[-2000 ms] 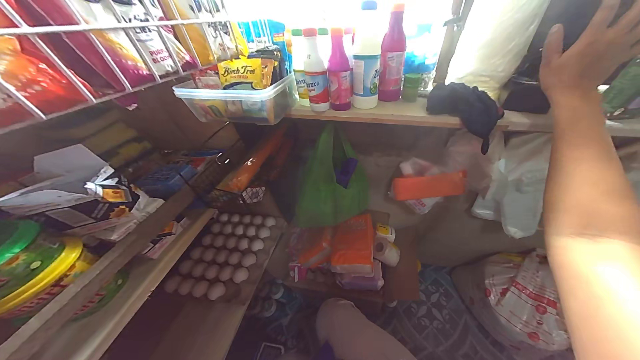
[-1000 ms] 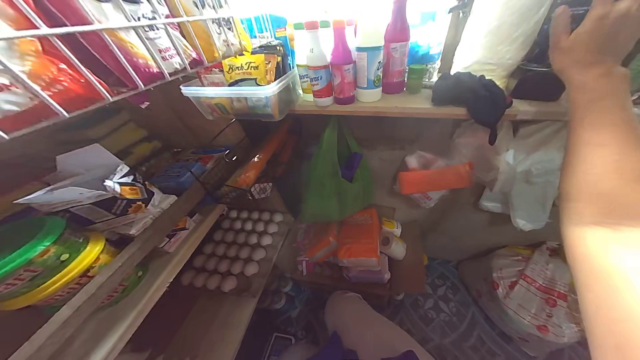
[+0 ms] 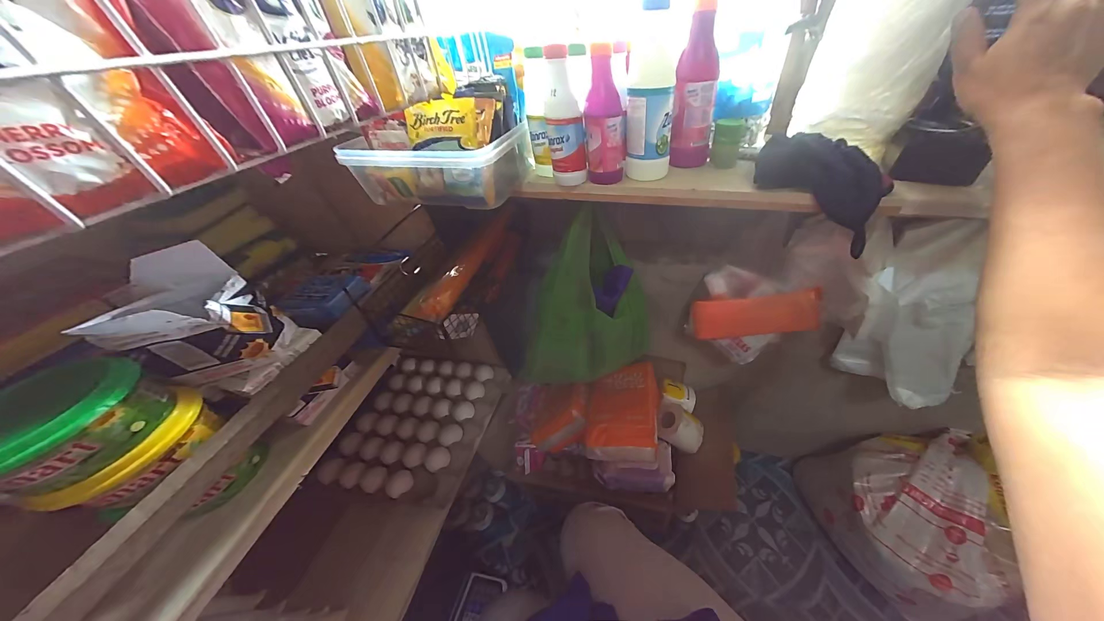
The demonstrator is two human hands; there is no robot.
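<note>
My right hand (image 3: 1031, 65) is raised at the top right edge, fingers spread against a black object (image 3: 940, 151) on the wooden shelf; whether it grips that object cannot be told. Beside it stands a tall translucent white plastic bag (image 3: 875, 69), and a black cloth (image 3: 819, 177) hangs over the shelf edge. Farther left on the same shelf are bleach bottles (image 3: 565, 121), pink bottles (image 3: 694, 95) and a clear plastic bin (image 3: 435, 177) of sachets. My left hand is not in view.
A white wire rack (image 3: 216, 56) holds packets at upper left. Eggs (image 3: 414, 427) sit in a tray on the lower left shelf, near plastic tubs (image 3: 69, 414). A green bag (image 3: 586, 310) and white plastic bags (image 3: 923, 302) hang below the shelf. A filled bag (image 3: 931, 517) lies at lower right.
My right hand stays raised at the top right, though its fingers have shifted and are less fully in view than two seconds ago. The purple cloth by my leg has come into view.
</note>
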